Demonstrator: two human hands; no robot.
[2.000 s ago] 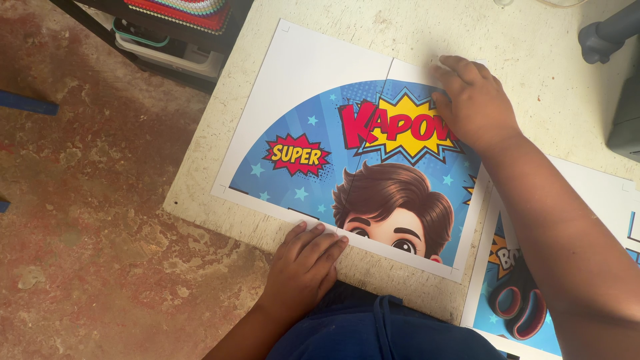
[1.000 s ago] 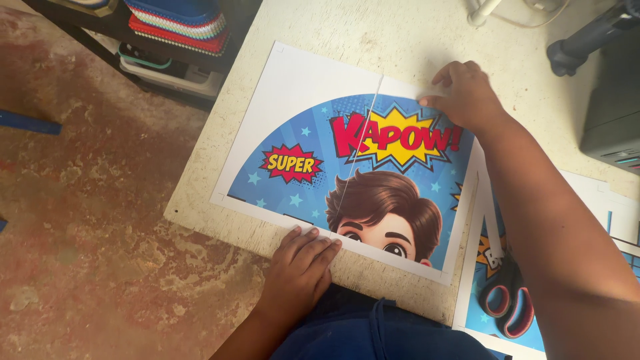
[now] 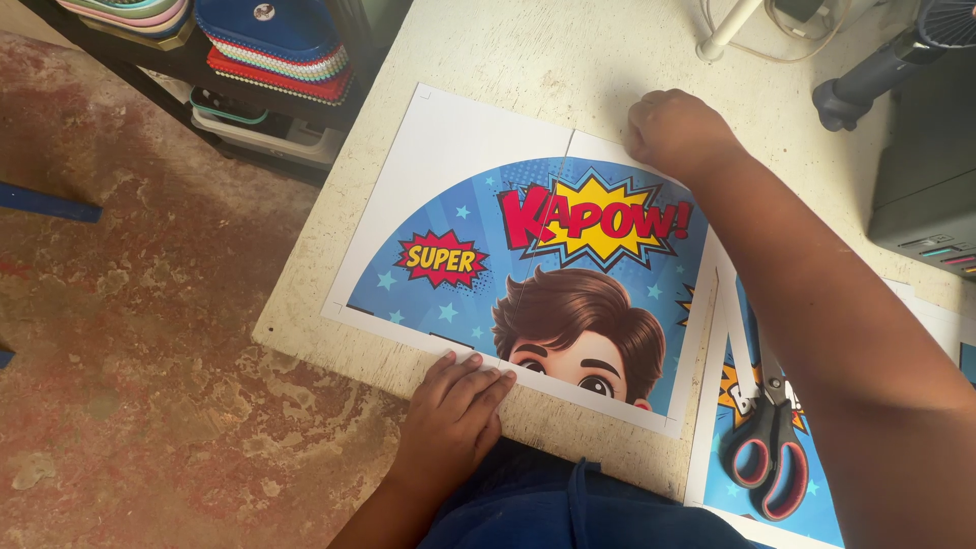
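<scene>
Two printed paper sheets lie side by side on the table, a seam running between the left sheet [image 3: 450, 191] and the right sheet [image 3: 602, 305]. Together they show a comic-style picture with a cartoon head and burst shapes. My left hand [image 3: 457, 412] rests flat, fingertips on the lower white border at the seam. At the top border of the right sheet is my right hand [image 3: 679, 133], its fingers curled; whether it pinches the paper is hidden. Scissors with black and red handles [image 3: 770, 457] lie on another printed sheet [image 3: 720, 457], partly under my right forearm.
The pale wooden table [image 3: 297, 320] ends at the left and near edges. A shelf with stacked trays [image 3: 274, 38] stands at the upper left. A dark clamp-like stand [image 3: 869, 88], a white post [image 3: 728, 34] with cables and a dark printer [image 3: 930, 175] are at the upper right.
My right hand has drawn its fingers in and curled them at the sheet's top edge. My left hand stays at the lower border. The view has shifted a little.
</scene>
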